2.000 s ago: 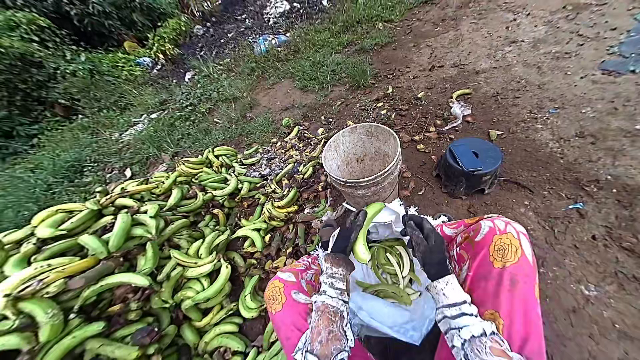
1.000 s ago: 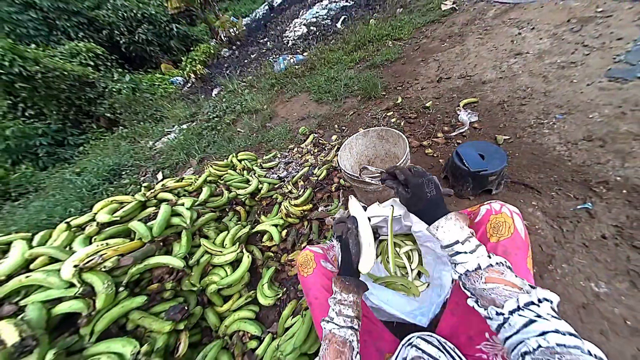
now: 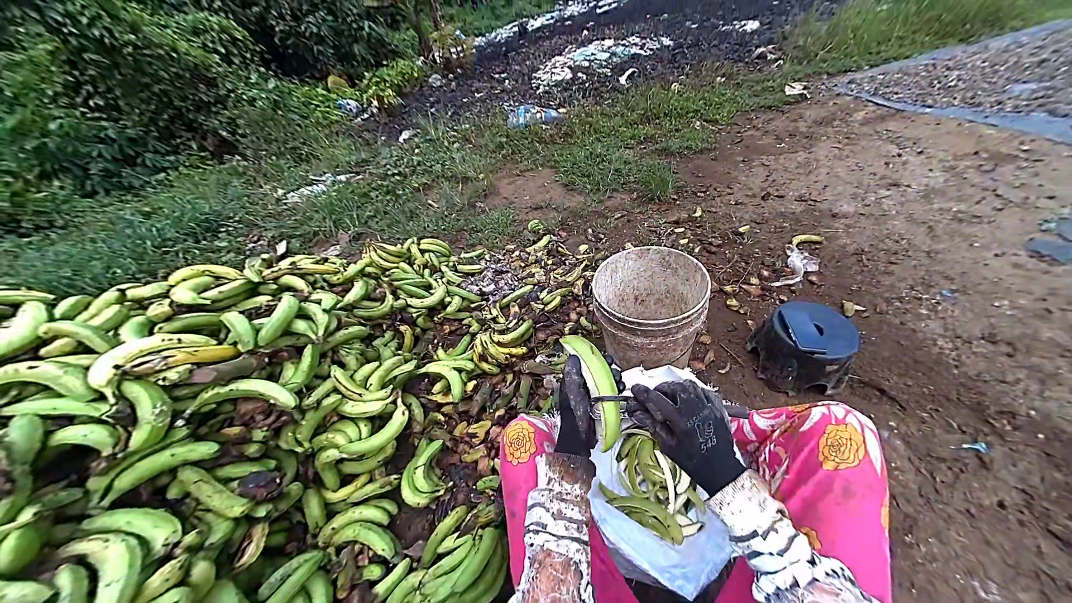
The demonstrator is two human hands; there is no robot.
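My left hand (image 3: 578,406), in a dark glove, holds a green plantain (image 3: 596,377) upright above my lap. My right hand (image 3: 688,427), gloved too, grips a thin dark tool (image 3: 615,399) whose far part lies across the plantain; its exact kind cannot be told. Green peels (image 3: 649,502) lie on a white plastic sack (image 3: 615,536) spread between my knees. Just beyond my hands stands a dirty whitish bucket (image 3: 651,306); its visible inner wall is stained, and its bottom is hidden.
A large heap of green plantains (image 3: 276,402) spreads over the ground at left. An upturned dark blue and black plastic container or stool (image 3: 806,339) stands right of the bucket. Brown soil (image 3: 963,352) lies at right, and grass (image 3: 419,184) lies behind the heap.
A second ago my left hand held a pale, peeled plantain and my right hand was over the bucket. Now a green plantain is in my left hand, and my right hand is beside it.
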